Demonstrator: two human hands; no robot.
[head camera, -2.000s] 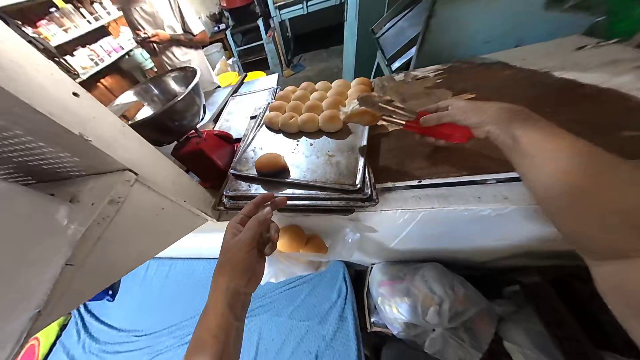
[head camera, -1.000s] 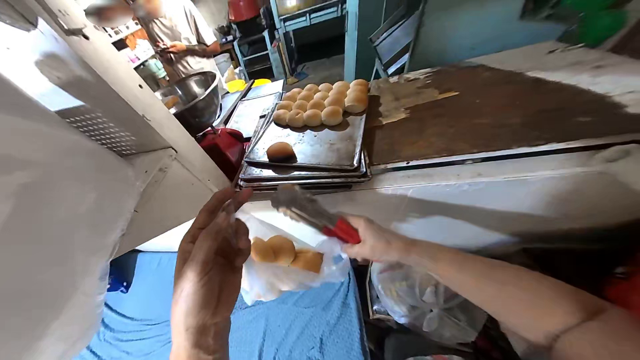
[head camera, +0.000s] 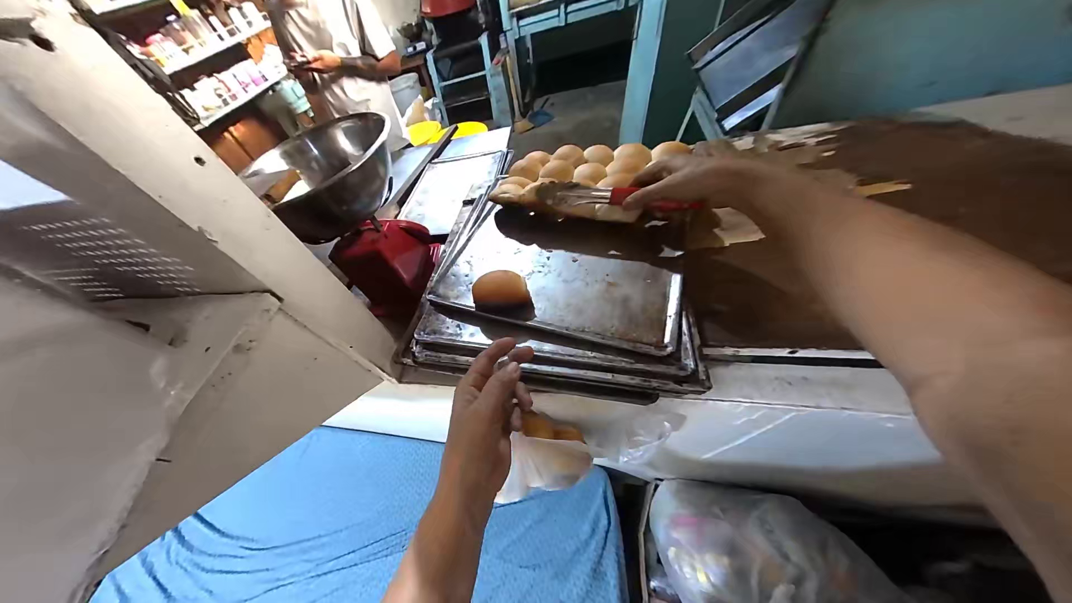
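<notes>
My right hand (head camera: 703, 188) grips red-handled metal tongs (head camera: 586, 194), whose tips are at the near edge of the bread rolls (head camera: 586, 167) on a metal baking tray (head camera: 603, 293). Whether the tongs hold a roll cannot be told. One single roll (head camera: 501, 290) sits near the tray's front left corner. Below the tray's front edge, my left hand (head camera: 490, 394) holds the rim of a clear plastic bag (head camera: 548, 465) with a few rolls in it. My left fingers partly hide the bag and its rolls.
More trays (head camera: 536, 368) are stacked beneath. At left stand a steel bowl (head camera: 343, 172), a red container (head camera: 385, 264) and a white frame post (head camera: 209, 201). A blue cloth (head camera: 335, 519) and a filled plastic bag (head camera: 754, 544) lie below. A person (head camera: 343, 63) stands at the back.
From over the bag one second ago, my right hand has moved up to the rolls with the tongs. My left hand stays low, in front of the trays.
</notes>
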